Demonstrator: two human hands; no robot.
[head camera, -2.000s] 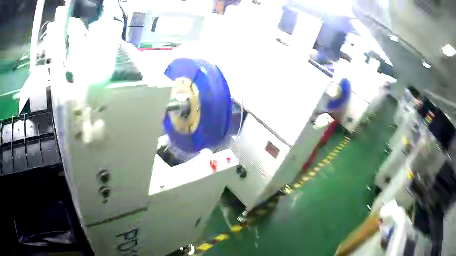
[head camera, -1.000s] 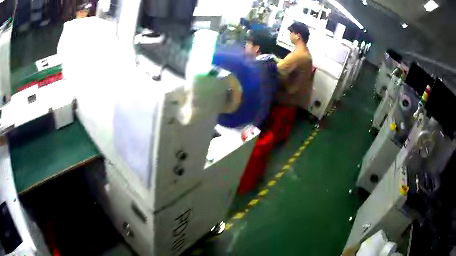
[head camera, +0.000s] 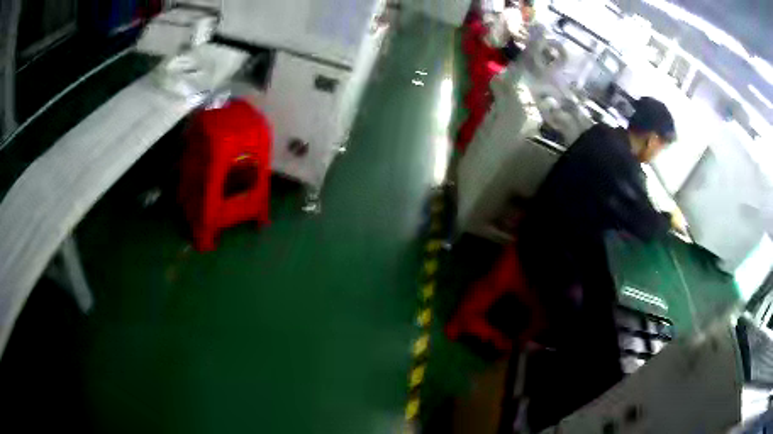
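Observation:
Neither my left hand nor my right hand is in the picture. Nearest in front are a green floor (head camera: 280, 314) with a yellow-black tape line (head camera: 424, 322), and a long pale bench edge (head camera: 93, 174) curving along the left. A red plastic stool (head camera: 227, 169) stands beside this bench. The picture is blurred, so small things on the benches cannot be told.
At the right a person in dark clothes (head camera: 585, 195) sits on a red stool (head camera: 492, 301) at a green-matted bench (head camera: 670, 275). A white machine (head camera: 309, 110) stands behind the left stool. More white machines and red stools line the aisle at the back.
The view has swung away from the white machine with the blue reel to another stretch of aisle. The left bench, red stools and dark-clothed person now show; the two people seen earlier do not.

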